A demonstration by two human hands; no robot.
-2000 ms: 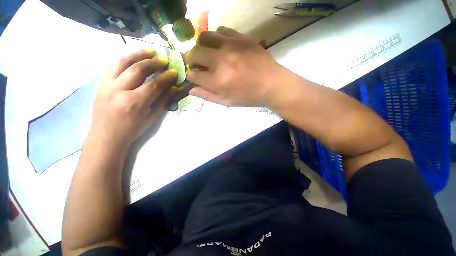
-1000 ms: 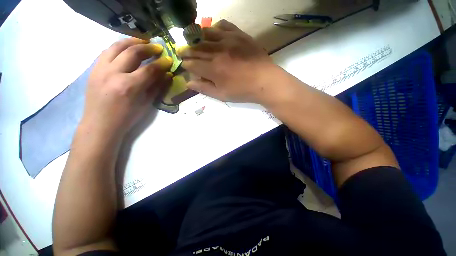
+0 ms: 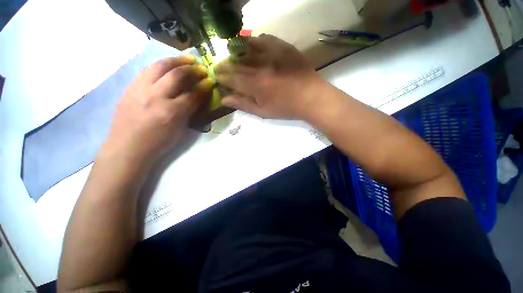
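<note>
A pale blue-grey panel [image 3: 69, 129] with a dark edge lies flat on the white table, running from the left to under my left hand. My left hand [image 3: 163, 97] presses on the fabric with its fingertips just by the lit needle area. My right hand [image 3: 266, 77] holds the fabric edge on the other side, its fingers beside the round knob [image 3: 237, 44]. The sewing machine head [image 3: 178, 20] is above, with the needle and foot [image 3: 207, 56] between my hands. A dark fabric end [image 3: 215, 119] shows below my fingertips. Where the pieces meet is hidden by my fingers.
Thread snips [image 3: 350, 38] lie right of the machine. An orange-red tape [image 3: 246, 33] is behind the knob. A printed ruler scale [image 3: 414, 86] marks the white table front [image 3: 252, 154]. A blue perforated crate [image 3: 453, 154] is below the table at right.
The whole view has shifted, with the machine now further right in the picture. More of the pale panel shows beside my left hand. Both hands stay at the fabric by the needle.
</note>
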